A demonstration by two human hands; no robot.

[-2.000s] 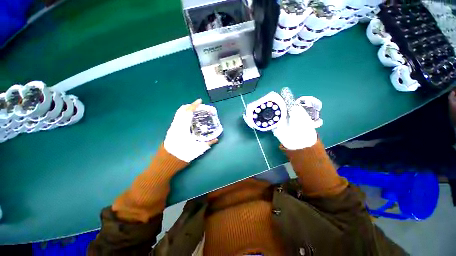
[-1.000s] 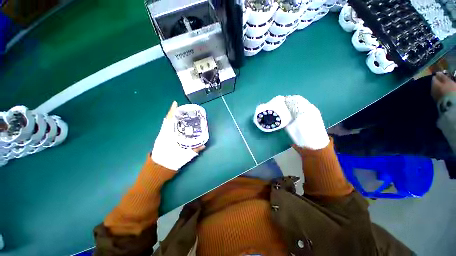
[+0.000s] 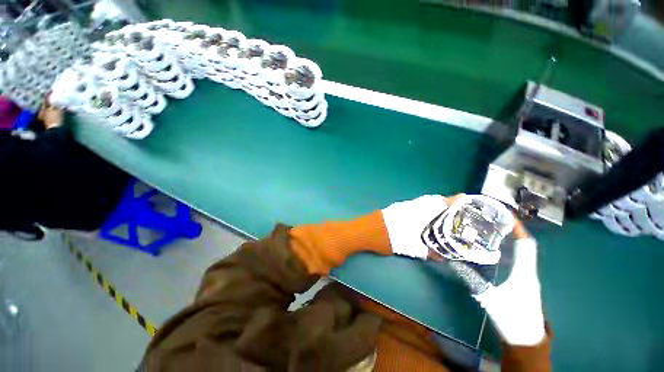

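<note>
Two or more white camera housings [image 3: 477, 227] are held together above the green bench, overlapping, with the top one's open side up and its circuit board showing. My gloved left hand [image 3: 413, 227] grips them from the left. My gloved right hand [image 3: 515, 290] holds them from the right and below, with its fingers around the near and right edges. The silver-grey screw feeder [image 3: 557, 134] stands just beyond my hands, its front pick-up block slightly blurred. A thick black cylinder, likely the electric screwdriver [image 3: 626, 174], hangs blurred at the right.
Long rows of stacked housings [image 3: 302, 80] stand on the green bench [image 3: 349, 174] at the far left. More housings [image 3: 637, 211] stand right of the feeder. Another person's hand [image 3: 51, 115] is at the left edge. A blue stool [image 3: 145, 221] stands below the bench.
The view has swung left. My hands, apart before with a housing in each, have come together; the housings now overlap. The right unit's lens face no longer shows.
</note>
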